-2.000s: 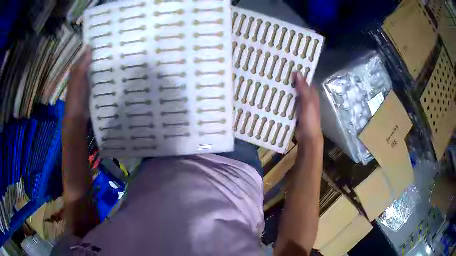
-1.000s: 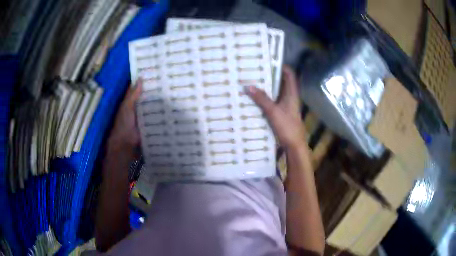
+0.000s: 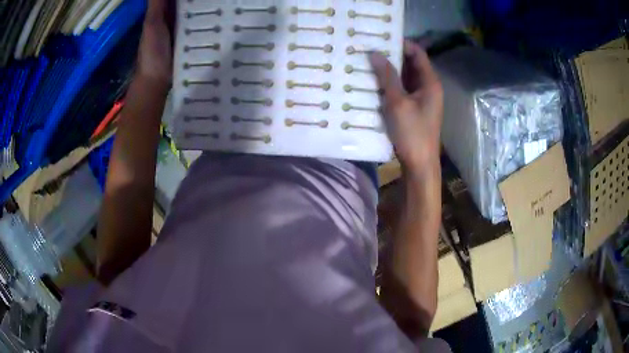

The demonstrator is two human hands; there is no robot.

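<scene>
A white foam insert tray with rows of dumbbell-shaped slots is held in front of my body, its top cut off by the picture's upper edge. The slots show brownish and look empty. My right hand grips its right edge, with the thumb on the face. My left hand is at its left edge; its fingers are partly hidden or out of the picture. A second tray behind it cannot be made out now.
On the left, a blue rack holds trays edge-on. On the right are a plastic-wrapped block, a cardboard piece with writing, opened cartons and a cardboard sheet with round holes.
The two trays were side by side, then overlapped. Now only the front one shows, higher in the picture. The view has shifted, and more of my shirt shows.
</scene>
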